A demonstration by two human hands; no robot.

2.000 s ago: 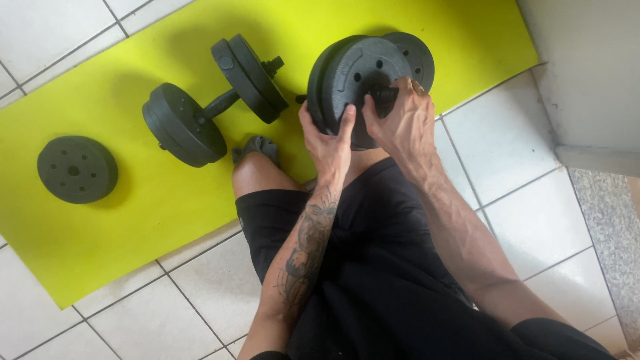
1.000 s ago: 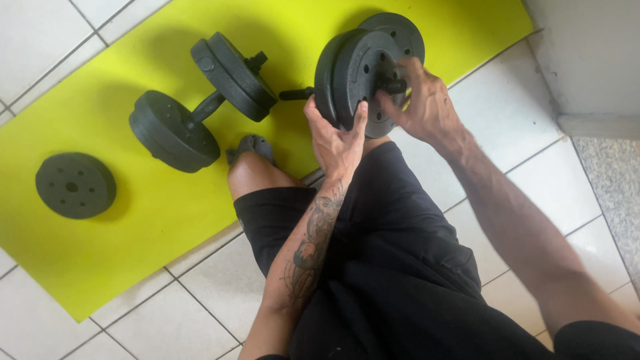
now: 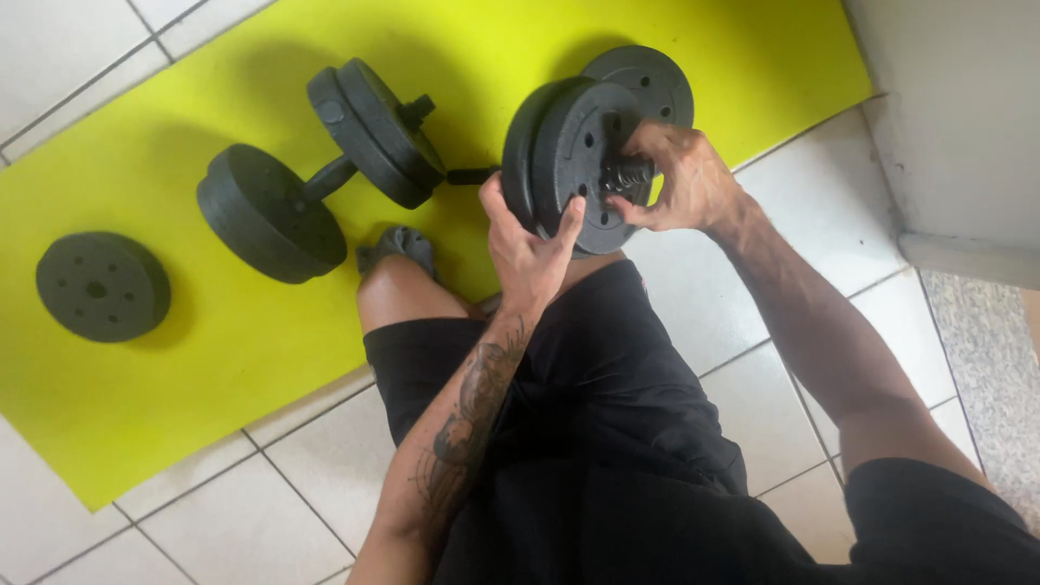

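Note:
Two dark grey weight plates (image 3: 569,154) sit side by side on one end of a dumbbell bar, whose grip (image 3: 473,175) sticks out to their left. My left hand (image 3: 532,252) holds the plates from below, its thumb on the near face and its fingers at the rim. At the threaded bar end (image 3: 632,173), my right hand (image 3: 678,175) curls its thumb and fingers around the collar area; the exact contact there is partly hidden. Another plate (image 3: 650,81) shows behind the pair.
A loaded dumbbell (image 3: 329,179) lies on the yellow-green mat (image 3: 268,357), left of my hands. A single plate (image 3: 101,286) lies farther left. My bent knees are just below, and a wall (image 3: 951,122) stands at the right, beside white floor tiles.
My right hand's thumb and fingers have shifted about the threaded bar end. My left hand keeps its hold on the plates.

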